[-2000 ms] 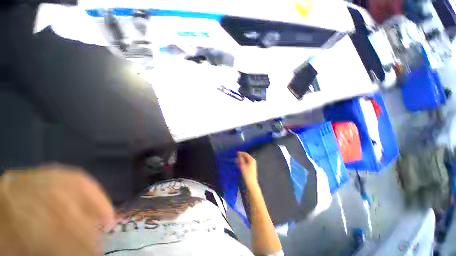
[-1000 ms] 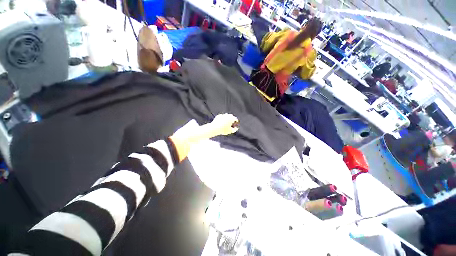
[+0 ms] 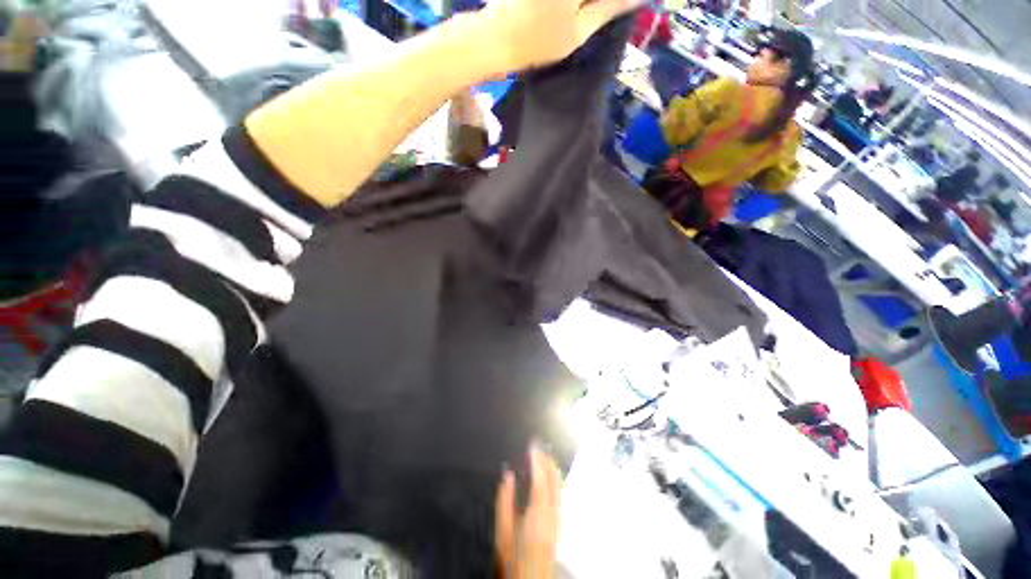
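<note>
The large dark cloth (image 3: 396,339) covers the table in front of me and hangs toward my lap. My left hand (image 3: 554,34), at the top of the view and partly cut off, holds a lifted fold of the cloth, which hangs down from it. My right hand (image 3: 529,509) lies at the bottom centre on the cloth's right edge, fingers pointing forward; whether it grips the cloth cannot be told. The white sewing machine head (image 3: 735,486) with a blue stripe stands right of the cloth, its lamp spot beside the cloth edge.
Magenta and dark thread spools (image 3: 820,428) lie behind the machine. A red bag or bundle (image 3: 880,385) is at the table's far edge. Dark blue cloth (image 3: 786,283) is heaped beyond. A person in a yellow top (image 3: 729,130) is at the back, with rows of machines behind.
My left hand has moved up and forward and now lifts a fold of the dark cloth. My right hand has come into view at the bottom. The view has shifted, showing more of the machine.
</note>
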